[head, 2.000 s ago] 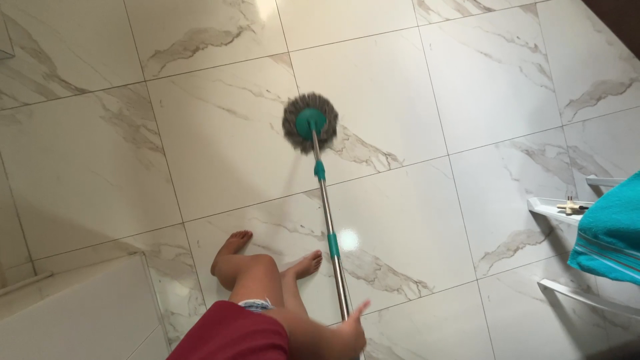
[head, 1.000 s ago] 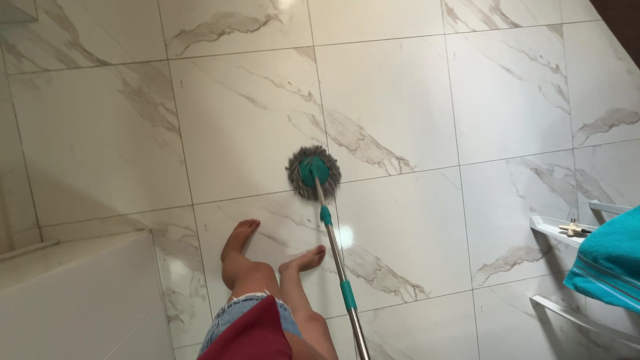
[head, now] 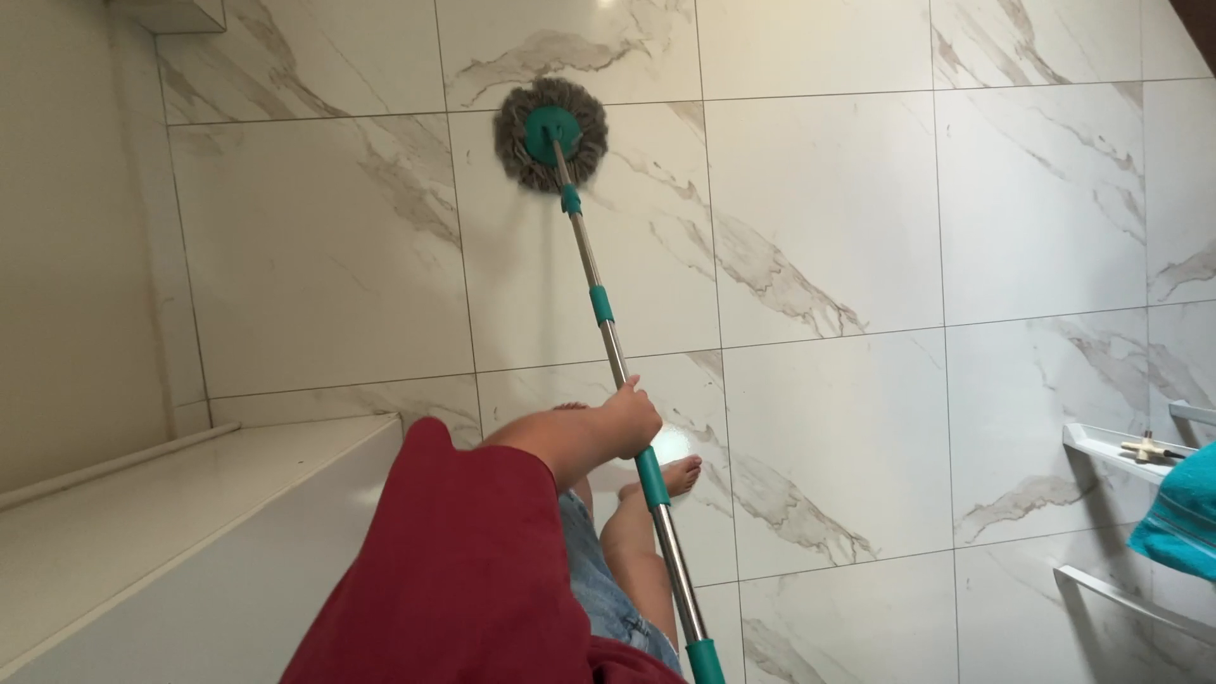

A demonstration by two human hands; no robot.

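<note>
A round mop with grey strands and a green plate (head: pixel 551 136) lies against the marble-patterned floor at the upper middle. Its metal handle (head: pixel 672 551), with green collars, slants down to the bottom edge. My left hand (head: pixel 631 418) is closed around this handle, just above a green collar, with the forearm coming from a dark red sleeve. The handle's lower end is out of view, and so is my right hand. My bare feet are partly visible below the hand and beside the handle.
A white ledge (head: pixel 218 513) runs along the lower left, beside a pale wall. At the right edge, a turquoise towel (head: pixel 1183 518) hangs near white rails (head: pixel 1130 603) and a small fitting (head: pixel 1149 448). Large floor tiles (head: pixel 826 209) surround the mop.
The mop head has moved away from my feet, up and to the left across the tiles. My left hand, not visible one second ago, now shows on the handle.
</note>
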